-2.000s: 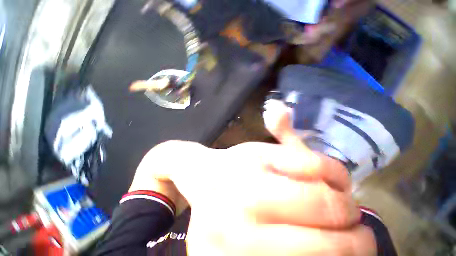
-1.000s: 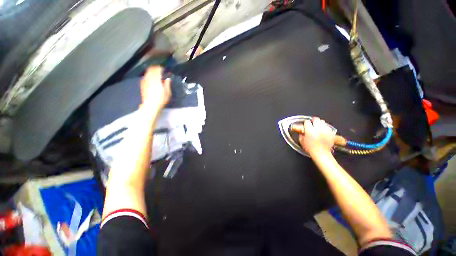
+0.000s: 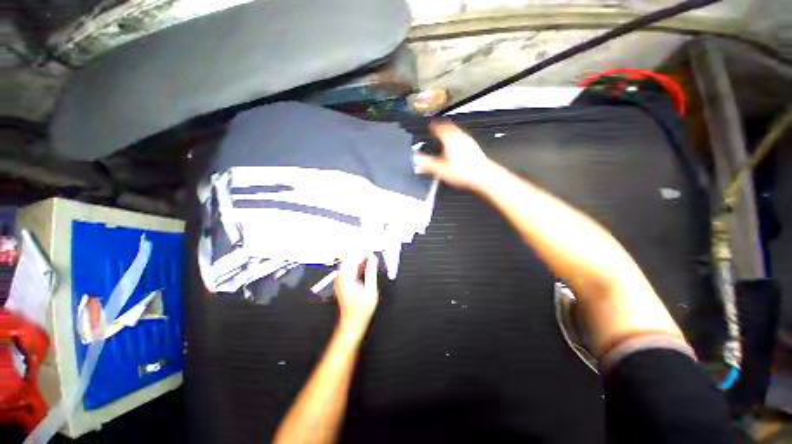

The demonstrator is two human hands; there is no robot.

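A pile of garment panels (image 3: 321, 147), dark blue-grey with white areas and ragged lower ends, lies on the black ribbed pressing table (image 3: 486, 347). My right hand (image 3: 453, 158) is bare and has its fingers on the pile's upper right edge, gripping the cloth there. My left hand (image 3: 357, 282) is bare, at the pile's lower ragged edge. Its fingertips touch the pale ends; whether they pinch a layer cannot be told. The steam iron (image 3: 566, 314) stands on the table at right, mostly hidden behind my right forearm.
A blue-topped box (image 3: 122, 347) with cream edges and a white strip stands left of the table. A red plastic item (image 3: 22, 364) is at far left. A long grey padded board (image 3: 234, 74) lies behind the pile. A wrapped hose (image 3: 723, 286) hangs at right.
My right hand has let go of the iron and moved left to the pile. My left hand has moved from the pile's top to its lower edge. The view has shifted.
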